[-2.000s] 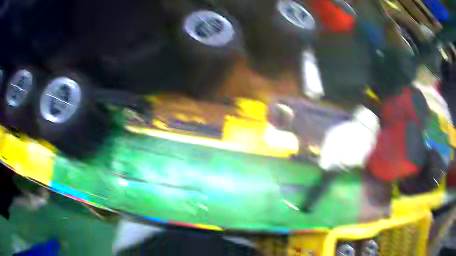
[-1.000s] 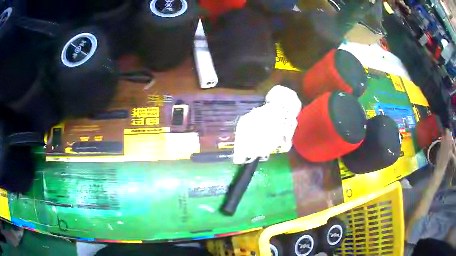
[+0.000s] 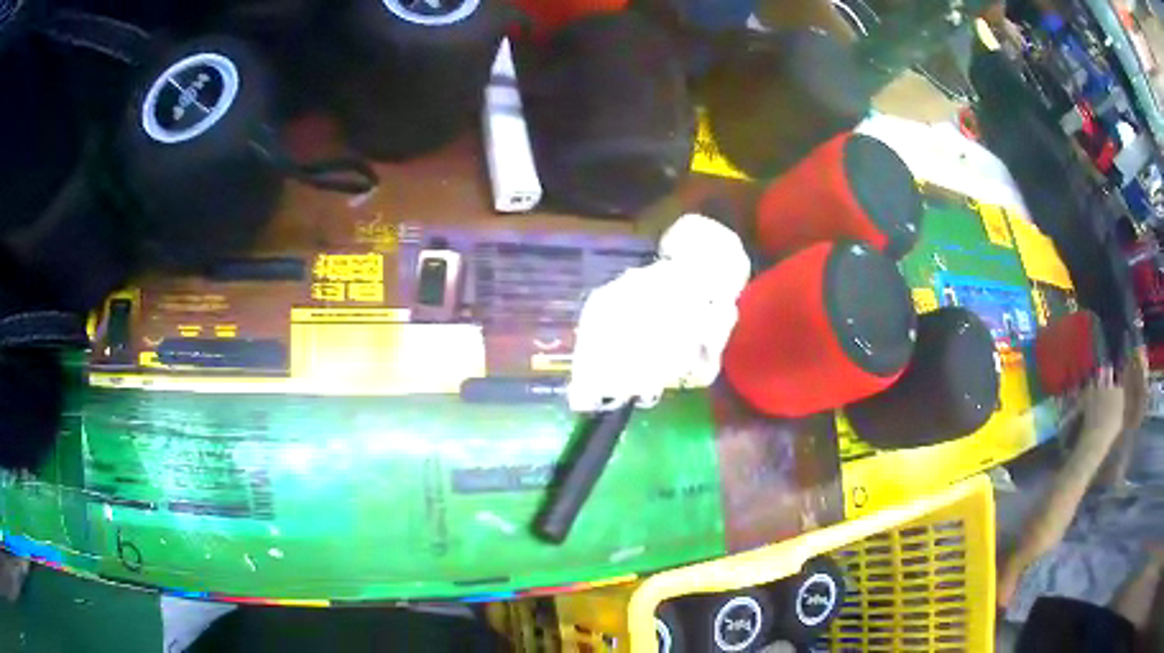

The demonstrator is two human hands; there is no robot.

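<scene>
No hand of mine can be made out. A cloth-wrapped tool lies on the printed bench sheet, with a white bunched head and a black stick handle. A slim white tube with a pointed end lies between black speakers. A black speaker at the left shows a white ring on its end cap, and a black hand strap lies beside it. Two red speakers with black ends lie on their sides, right of the white head. A dark speaker touches them at the right.
A yellow basket below the bench edge holds several black speakers with white rings. More dark speakers crowd the bench's back. Another person's bare arm shows at the right, beyond the bench. Green floor shows at the lower left.
From a blurred view further left, the camera has swung right, then shifted slightly. The tool, white tube and red speakers have kept their places on the bench.
</scene>
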